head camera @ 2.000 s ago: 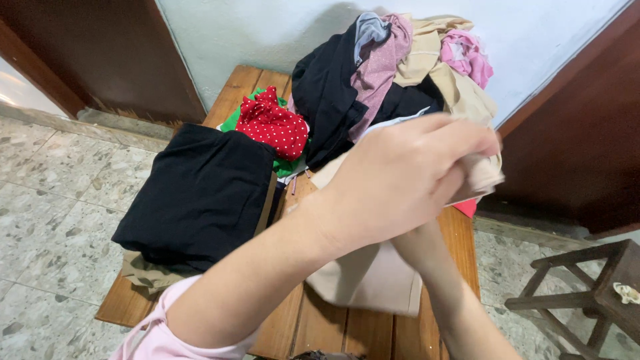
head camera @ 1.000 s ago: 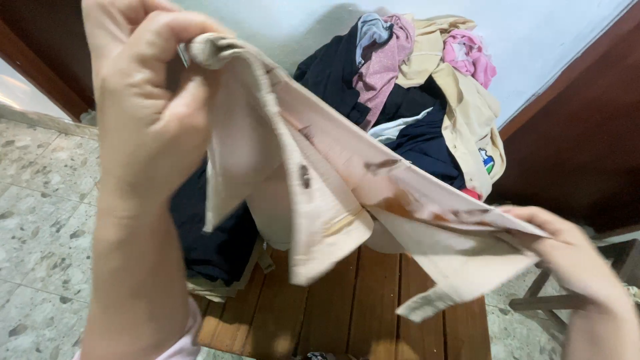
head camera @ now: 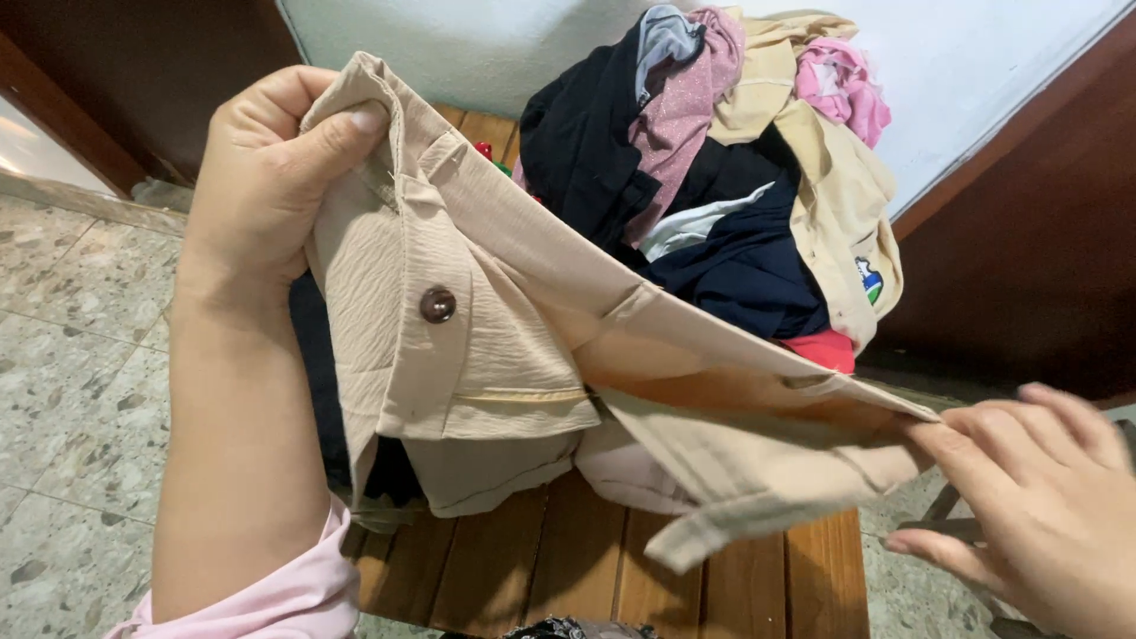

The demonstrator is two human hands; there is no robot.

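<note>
Beige trousers point(head camera: 506, 346) hang by their waistband between my two hands, over a slatted wooden table point(head camera: 568, 559). My left hand point(head camera: 275, 177) pinches one end of the waistband between thumb and fingers, high at the left. My right hand point(head camera: 1029, 497) is at the waistband's other end, low at the right, its index finger against the cloth and its thumb apart; whether it grips the band is unclear. A brown button point(head camera: 437, 304) shows on the waistband's hanging flap, and belt loops run along the stretched edge. Dark folded cloth lies partly hidden behind the trousers.
A heap of clothes against the wall holds a black garment point(head camera: 577, 133), a sparkly pink one point(head camera: 679, 133), a navy one point(head camera: 745, 271) and a cream one point(head camera: 839, 213). Dark brown doors point(head camera: 1021, 240) flank the wall. A stool is partly visible behind my right hand.
Two seconds ago my hands were close together over the table; they have since spread apart, with the waistband stretched between them. Since one second ago the button flap has turned toward me.
</note>
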